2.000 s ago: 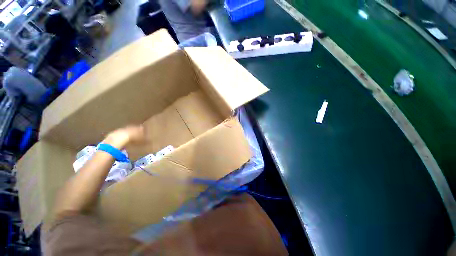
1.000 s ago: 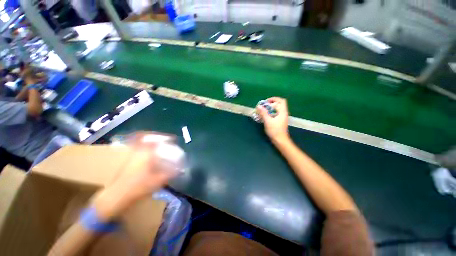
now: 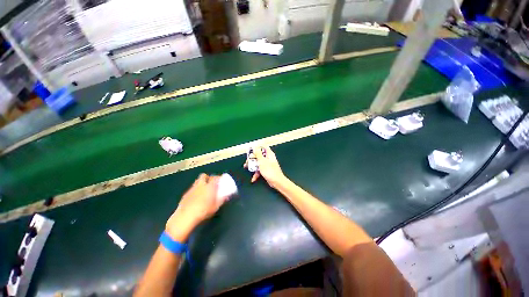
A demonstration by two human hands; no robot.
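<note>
My left hand, with a blue band on its wrist, holds a plain white housing cover above the dark green bench. My right hand holds a small inner assembly with white and dark or metallic bits, close to the pale rail. The two parts are apart, the cover lower and to the left. Fingers hide part of each piece. Another inner assembly lies alone on the green belt.
White units sit by the right post, near a clear plastic bag. Another unit lies nearer, beside a black cable. A long white bar and a small white piece lie left.
The view has swung right, from the cardboard box to the bench and belt. My left hand has left the box and come beside my right hand, with the white cover in it.
</note>
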